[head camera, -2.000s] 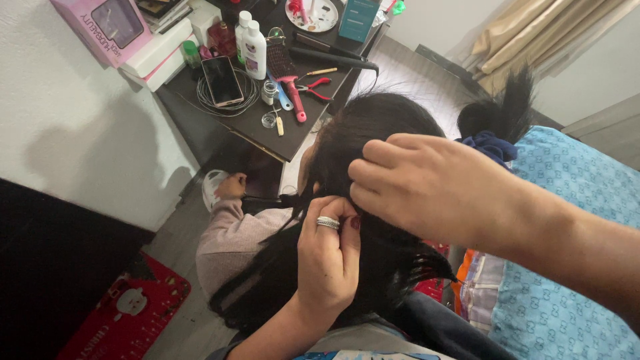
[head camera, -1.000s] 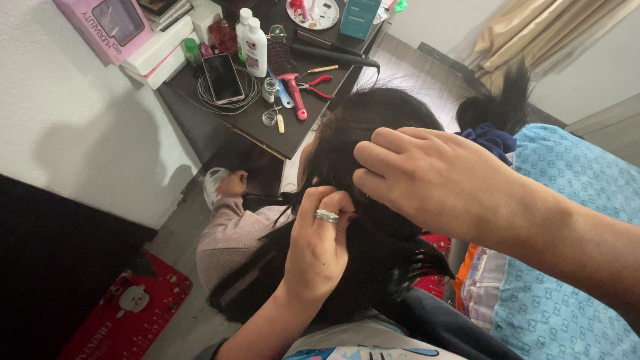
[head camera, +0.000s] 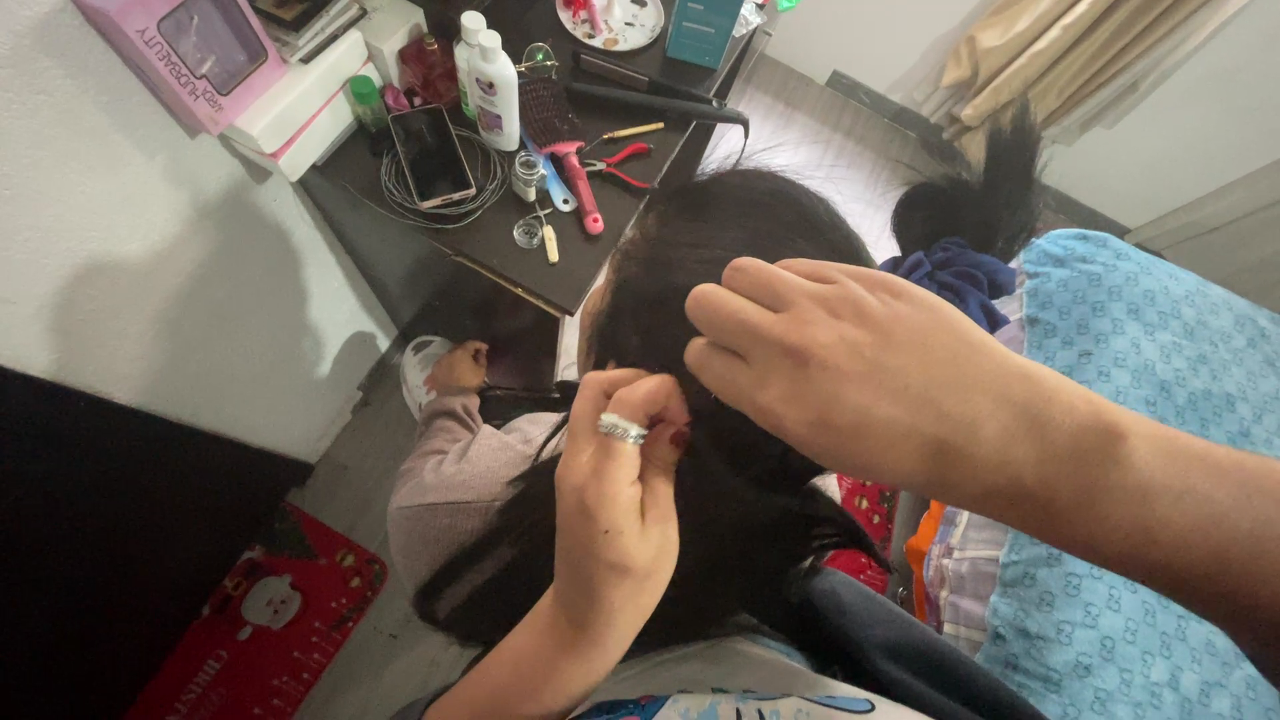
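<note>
A seated person's dark hair (head camera: 760, 215) fills the middle of the view, with long strands hanging down over a pink sleeve (head camera: 445, 480). My left hand (head camera: 625, 480), wearing silver rings, pinches a strand of hair at the side of the head, finger and thumb together. Just up and to the right, my right hand (head camera: 790, 340) lies against the head with its fingers curled into the hair; its fingertips are hidden. Whether a small item sits between the fingers cannot be seen. A bunched section of hair with a navy scrunchie (head camera: 955, 280) shows beyond my right wrist.
On the dark table (head camera: 380, 240) are a smartphone (head camera: 432, 155) on coiled wire, white bottles (head camera: 495, 95), a pink-handled hairbrush (head camera: 578, 190), red-handled pliers (head camera: 625, 165), a small glass jar (head camera: 527, 175) and a hair straightener (head camera: 650, 100). A blue patterned cloth (head camera: 1130, 520) lies right; a red mat (head camera: 290, 620) is on the floor.
Both hands stay at the same part of the head. The fingers of my right hand have shifted slightly against the hair.
</note>
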